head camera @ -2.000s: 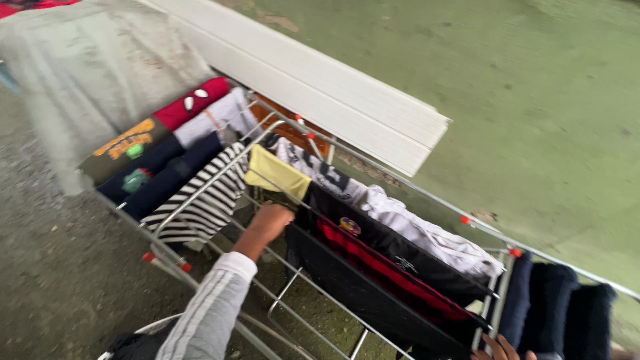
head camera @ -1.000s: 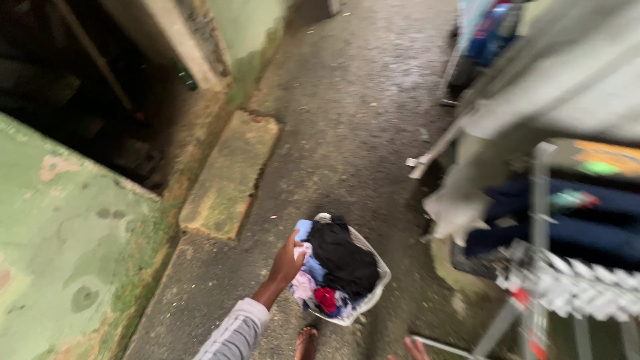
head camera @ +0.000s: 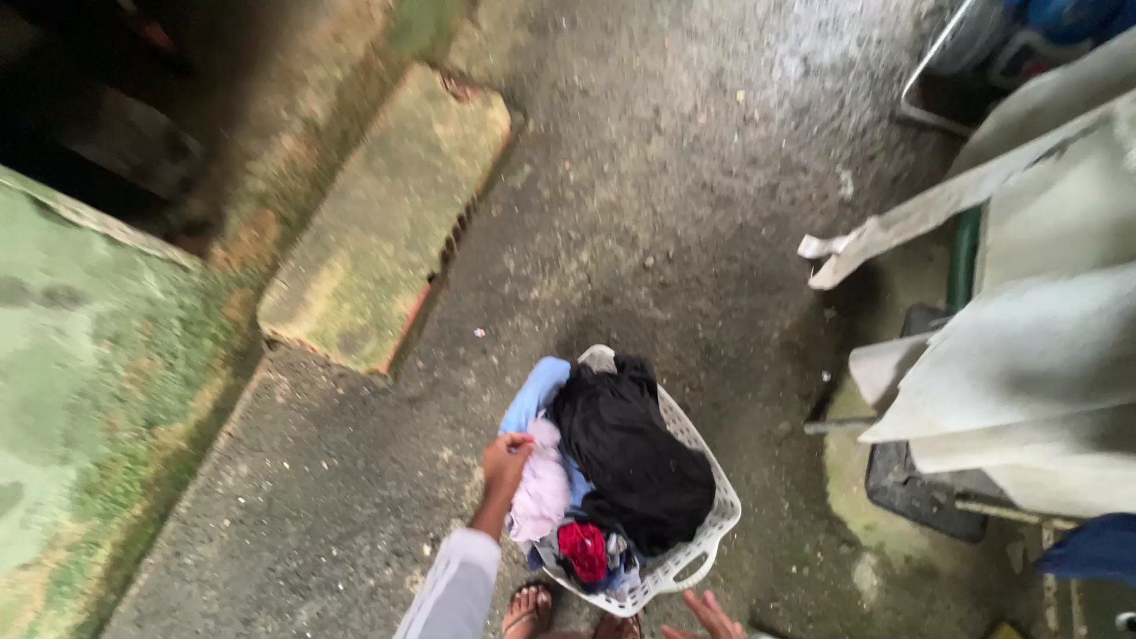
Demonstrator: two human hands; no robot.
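Observation:
A white plastic laundry basket (head camera: pixel 694 564) stands on the ground at my feet, full of clothes. My left hand (head camera: pixel 508 457) is at the basket's left side, its curled fingers pinching the edge of a pale pink cloth (head camera: pixel 541 488). Just above that hand lies a light blue cloth (head camera: pixel 535 390). A black garment (head camera: pixel 635 453) fills much of the basket, and a red cloth (head camera: pixel 583 550) lies near its lower end. My right hand (head camera: pixel 706 617) is partly in view below the basket handle, fingers apart, holding nothing that shows.
A slab with broken edges (head camera: pixel 390 222) lies at upper left beside a mossy green wall (head camera: pixel 89 390). Pale sheeting (head camera: pixel 1047 373) hangs at right over a dark object on the ground. Dark blue cloth (head camera: pixel 1096 550) hangs at the right edge. My sandalled feet are against the basket's near side.
The view has swung from the drying rack to the basket. My left hand was among the clothes on the rack, then at the light blue cloth; now it is at the pink cloth.

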